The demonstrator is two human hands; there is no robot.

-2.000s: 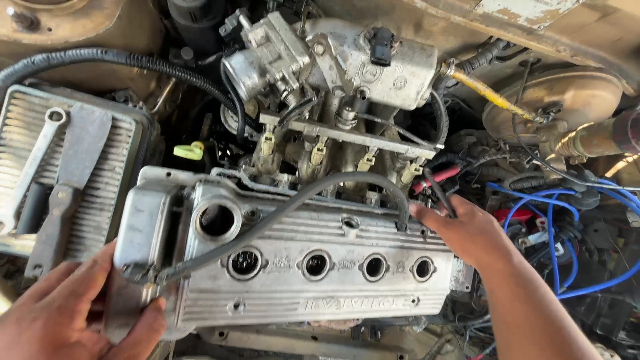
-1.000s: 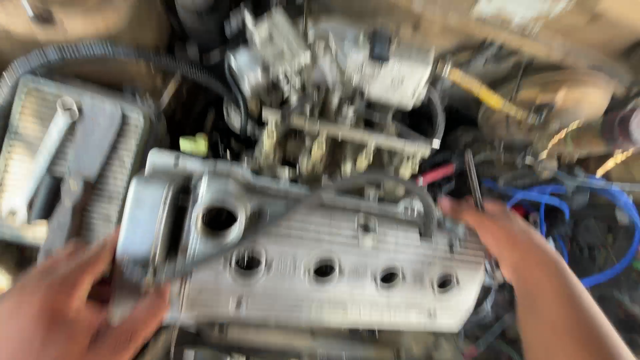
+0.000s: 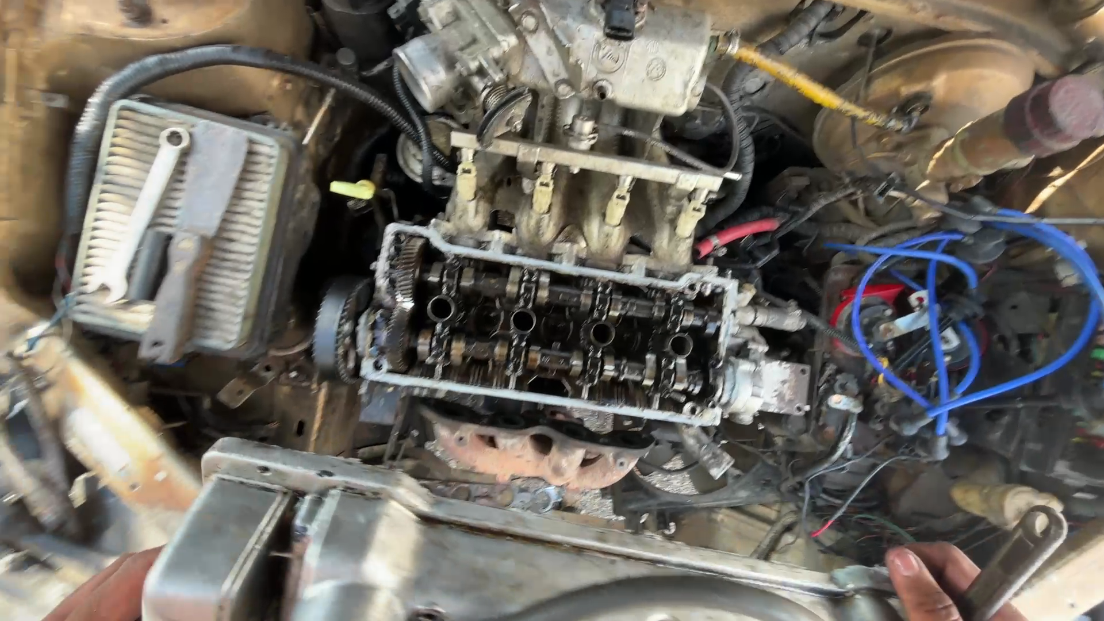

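Observation:
An aluminium valve cover (image 3: pixel 483 552), with a black rubber hose (image 3: pixel 673 599) lying over it, is held between my two hands at the bottom edge of the view. My left hand (image 3: pixel 112 591) grips its left end, mostly cut off by the frame. At the right end my right hand (image 3: pixel 936 582) holds the cover, with a metal wrench (image 3: pixel 1018 561) also in its fingers. Beyond the cover the cylinder head (image 3: pixel 552 401) lies uncovered, its camshafts (image 3: pixel 561 358) dark with oil and grey sealant along its rim.
A combination wrench (image 3: pixel 147 216) and a scraper (image 3: pixel 203 198) lie on a pleated air filter (image 3: pixel 259 224) at the left. The intake manifold (image 3: pixel 655 69) stands behind the head, the rusty exhaust manifold (image 3: pixel 535 448) in front. Blue cables (image 3: pixel 1048 371) loop at the right.
The valve cover has come off the cylinder head and towards me, in both hands, with the hose on it. The camshafts, hidden before, are in sight.

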